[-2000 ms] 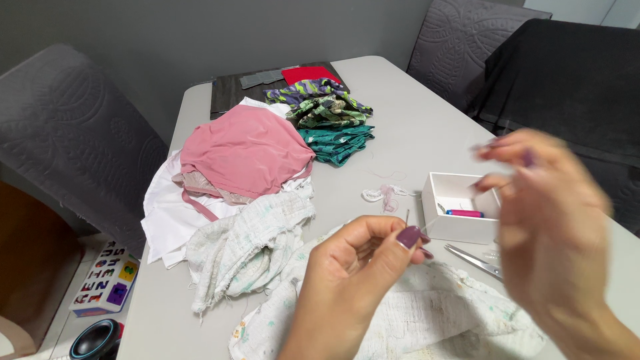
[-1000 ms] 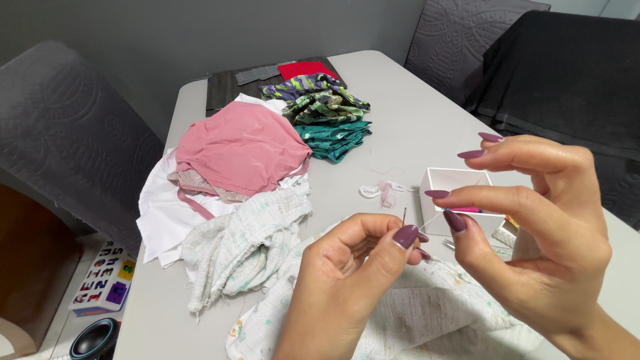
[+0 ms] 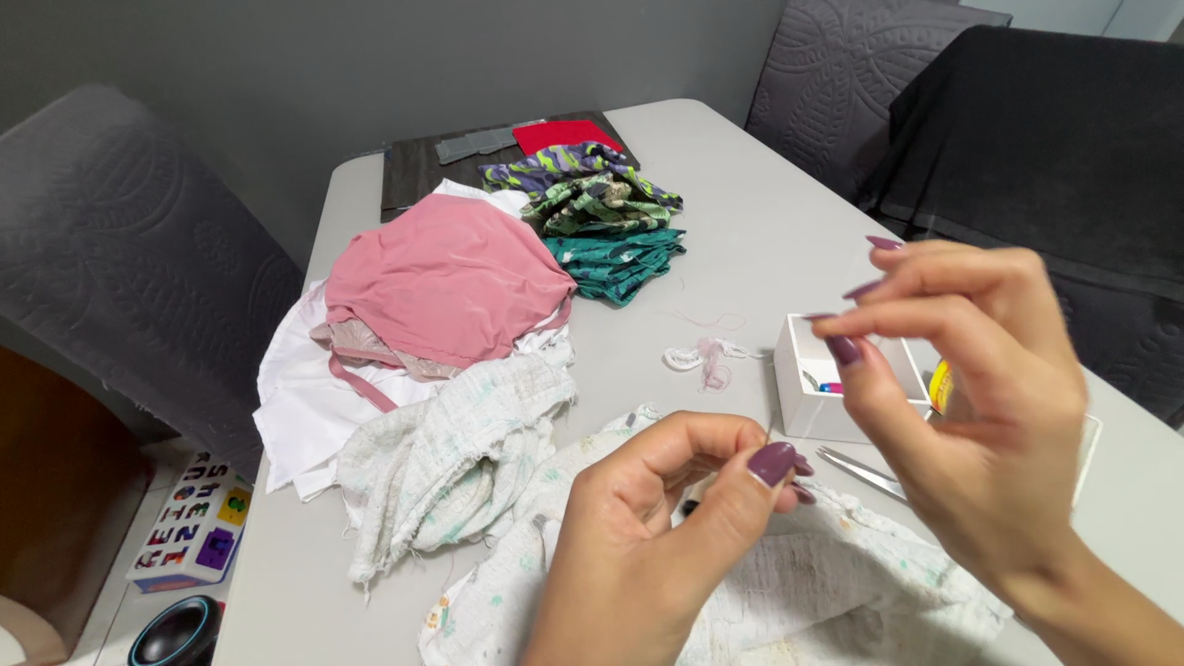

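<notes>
My left hand (image 3: 689,518) pinches a thin sewing needle (image 3: 770,421) upright between thumb and forefinger, above a white printed gauze cloth (image 3: 795,592). Up and to the right, my right hand (image 3: 971,398) has its thumb and forefinger brought together; a fine thread seems to be between them, though it is barely visible. Behind that hand stands a white box (image 3: 814,414) with a blue and pink item (image 3: 831,388) inside. Metal scissors (image 3: 865,472) lie beside the box, partly hidden by my right hand. White trim with tangled pink thread (image 3: 712,361) rests left of the box.
A pink garment (image 3: 453,277) lies on white cloth at the left, with crumpled gauze (image 3: 462,453) in front. Folded patterned fabrics (image 3: 610,250) and a dark board (image 3: 412,176) with red fabric (image 3: 566,137) are farther back. Chairs (image 3: 139,250) flank the table. A yellow-edged round item (image 3: 941,386) is behind my right hand.
My right hand's thumb and forefinger, apart a second ago, are now together, and the hand is raised a little. My left hand keeps its pinch on the needle.
</notes>
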